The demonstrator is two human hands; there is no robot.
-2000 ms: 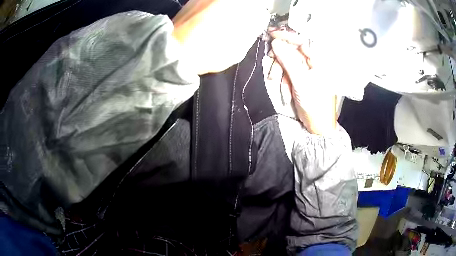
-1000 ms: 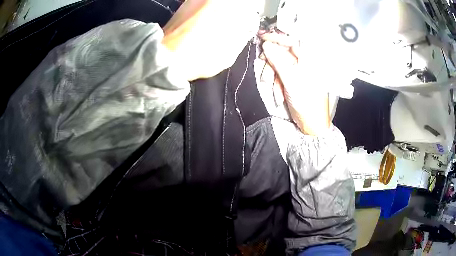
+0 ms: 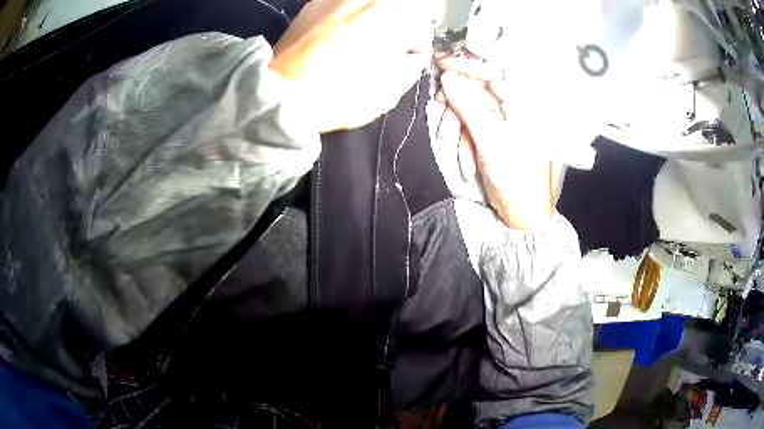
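A dark garment (image 3: 352, 218) with pale stitch lines runs from the machine's needle area down over my lap. My left hand (image 3: 360, 67), overexposed, lies over the top of the dark strip, its fingertips near the presser foot (image 3: 450, 39). My right hand (image 3: 486, 126) is right of the strip, its fingertips at the cloth edge just under the foot. The fingertips of both hands pinch the seam end there. The white sewing machine head (image 3: 553, 75) is washed out by glare. The needle itself cannot be made out.
A black cut piece (image 3: 613, 198) lies right of the machine head. Orange-yellow scissor handles (image 3: 646, 283) lie on the white table near its edge. A blue bin (image 3: 641, 337) stands below at the right. More dark cloth (image 3: 75, 50) spreads at the upper left.
Against the first frame, the view has shifted a little, so the hands, machine and cloth appear slightly further left. Both hands stay at the presser foot, with little visible movement in the last second.
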